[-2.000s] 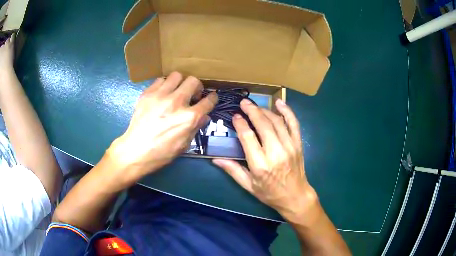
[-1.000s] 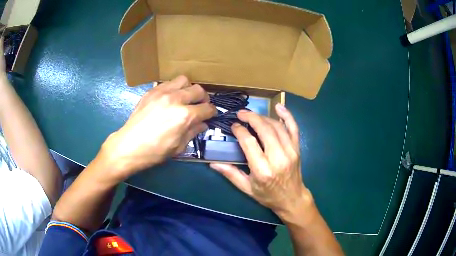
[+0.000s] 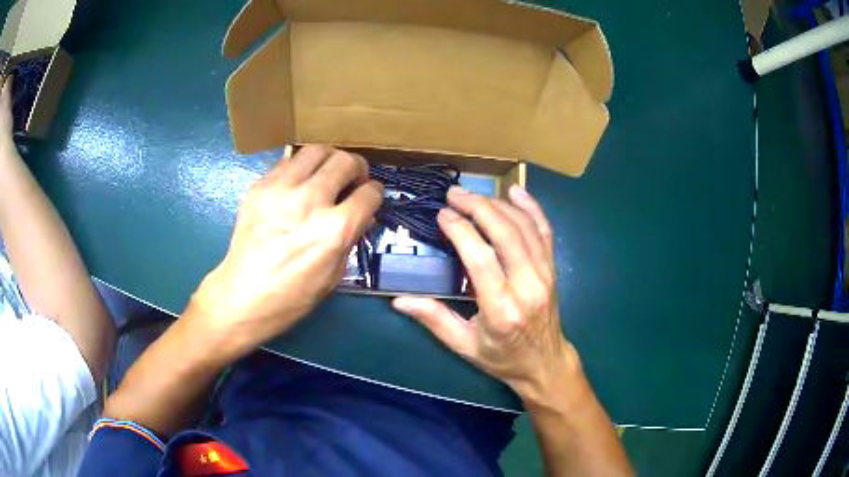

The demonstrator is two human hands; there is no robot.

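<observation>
An open brown cardboard box (image 3: 433, 86) lies in front of me, its lid raised at the back. Black coiled cable (image 3: 416, 196) fills the middle of the box. A black power adapter (image 3: 416, 272) with pale prongs lies at the front. Part of a clear plastic bag (image 3: 354, 270) shows at the left inside. My left hand (image 3: 296, 228) is over the box's left side with bent fingers; what its fingertips touch is hidden. My right hand (image 3: 503, 279) has its fingertips on the cable's right part and its thumb at the box's front edge.
The box lies on a glossy dark green bench (image 3: 652, 279). At the far left, a person's arm (image 3: 47, 224) reaches to another open box (image 3: 47, 93) with dark cables. A white tube (image 3: 801, 51) is at the upper right, and a rack (image 3: 791, 391) at the lower right.
My left hand has shifted slightly left and up, showing more of the cable. The box has moved a little up. The neighbouring box at the far left shows more than at first.
</observation>
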